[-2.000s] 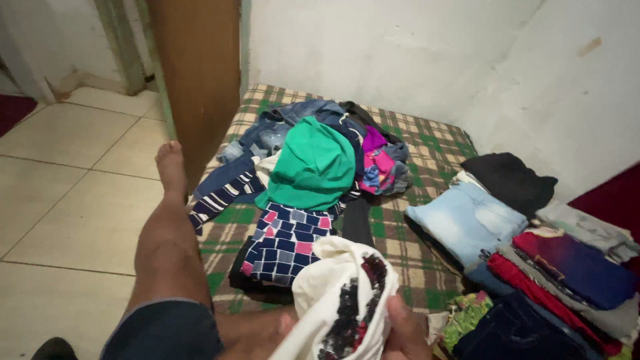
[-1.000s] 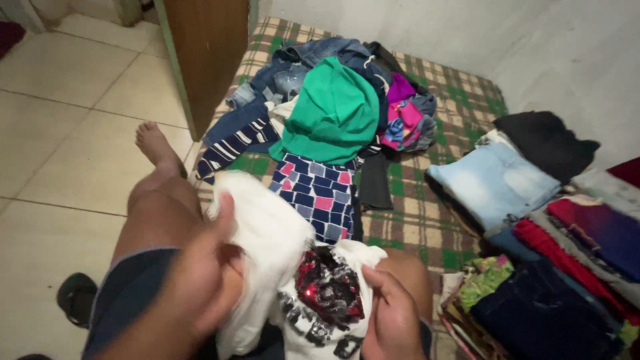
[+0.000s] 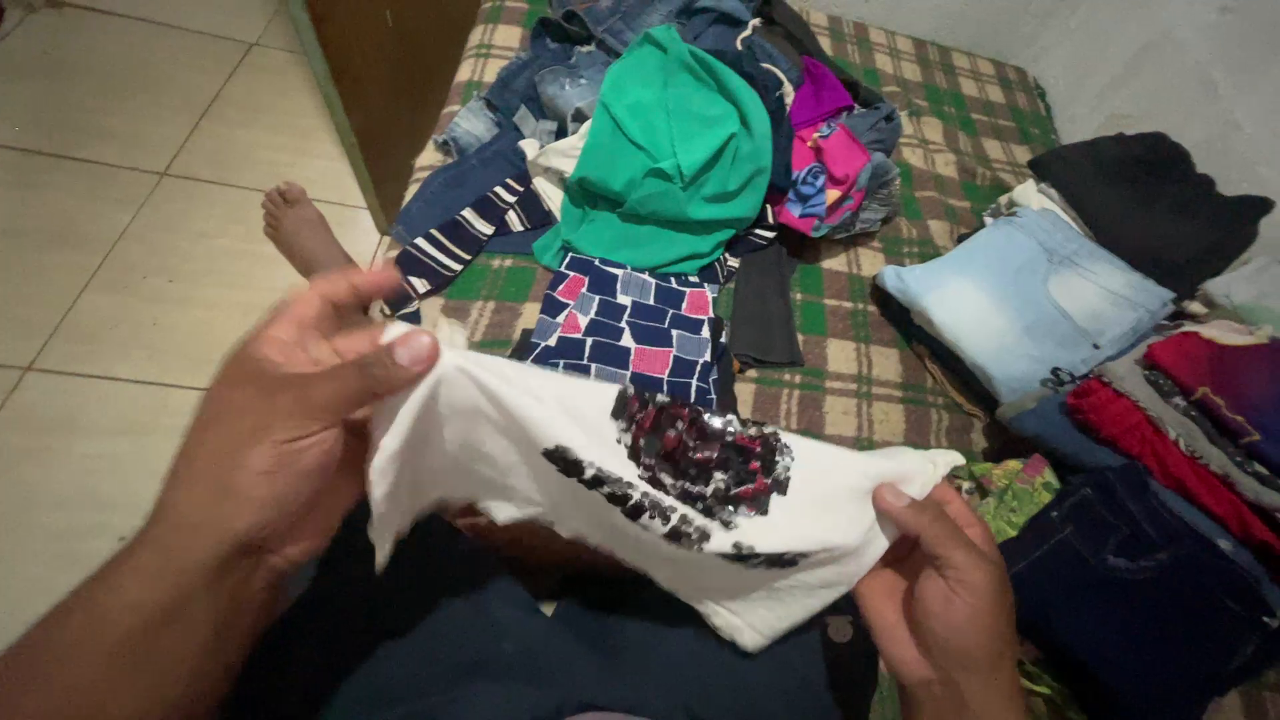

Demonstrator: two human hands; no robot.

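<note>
A white cloth garment (image 3: 600, 490) with black and dark red sequins is stretched between my two hands, above my lap. My left hand (image 3: 290, 400) pinches its upper left corner between thumb and fingers. At the lower right, my right hand (image 3: 940, 580) grips the other end. Beyond it lies a folded navy, pink and white patterned garment (image 3: 630, 325). A green cloth garment (image 3: 670, 160) rests on a heap with denim clothes (image 3: 570, 85) and a pink floral garment (image 3: 825, 185).
A plaid blanket (image 3: 960, 100) covers the bed. Folded light blue jeans (image 3: 1030, 290), a black garment (image 3: 1150, 200), a red garment (image 3: 1160, 450) and dark jeans (image 3: 1130, 580) are stacked at right. A brown wooden panel (image 3: 390, 80) stands at the bed's left, beside floor tiles (image 3: 90, 260).
The white garment was bunched in my hands and is now spread sideways between them. My hands have moved apart. The heap and the stacks have not plainly changed.
</note>
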